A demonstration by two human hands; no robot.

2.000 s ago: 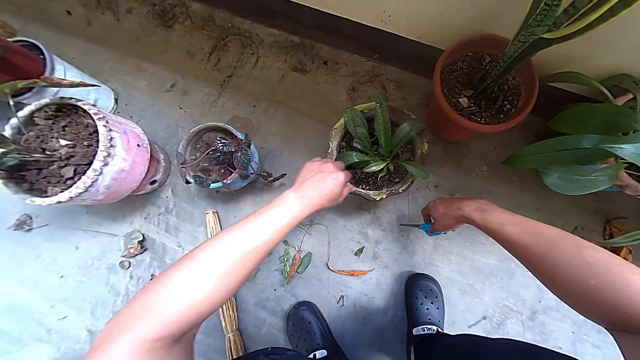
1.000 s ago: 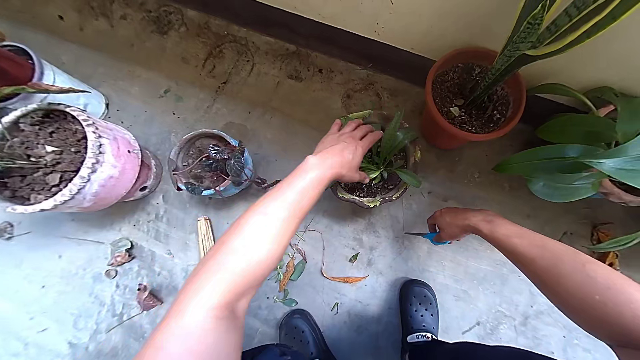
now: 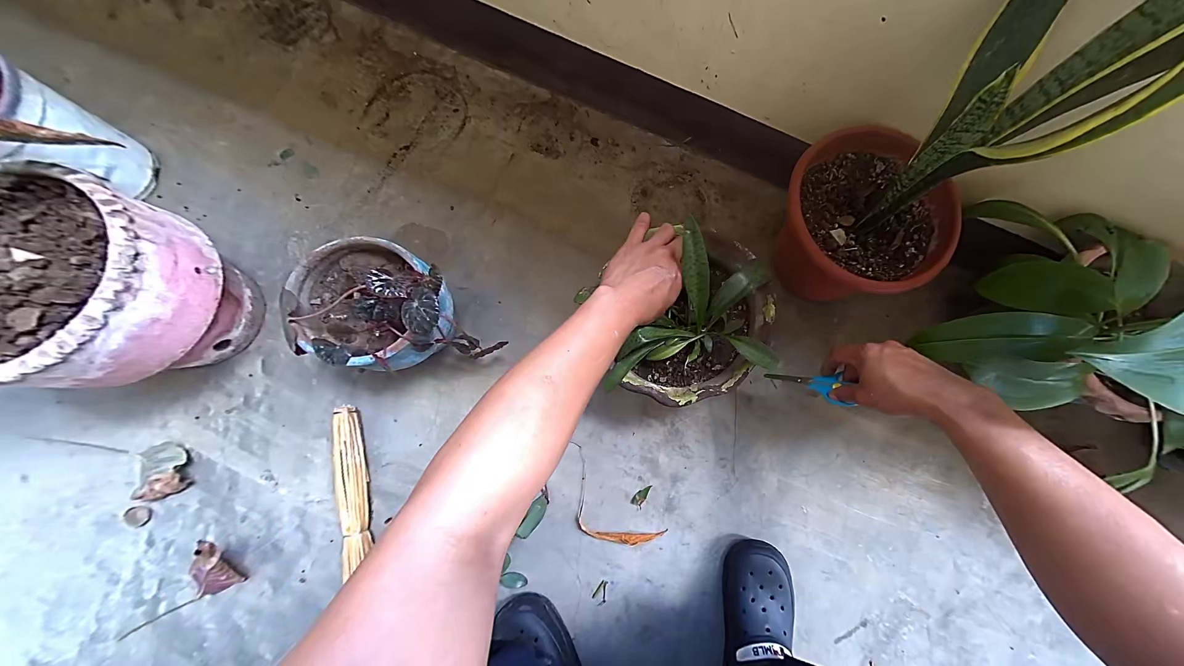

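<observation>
My left hand (image 3: pixel 645 270) is over the left back part of a small leafy green plant (image 3: pixel 698 305), its fingers among the leaves; whether they grip a leaf cannot be told. The plant grows in soil in a weathered pot with a scalloped rim (image 3: pixel 683 396). To the right of that pot, my right hand (image 3: pixel 883 377) holds a pair of scissors by the blue handles (image 3: pixel 830 387). Their dark blades point left toward the pot's rim.
Left stand a blue-rimmed pot (image 3: pixel 442 310) and a pink pot (image 3: pixel 166 305). A terracotta pot (image 3: pixel 865 268) with a snake plant and a broad-leaved plant (image 3: pixel 1045 287) are right. A straw bundle (image 3: pixel 351 472) and a dried orange leaf (image 3: pixel 629 536) lie on the concrete floor.
My left hand has moved from the pot's left front edge to the leaves at its back left. My right hand stays beside the pot with the scissors.
</observation>
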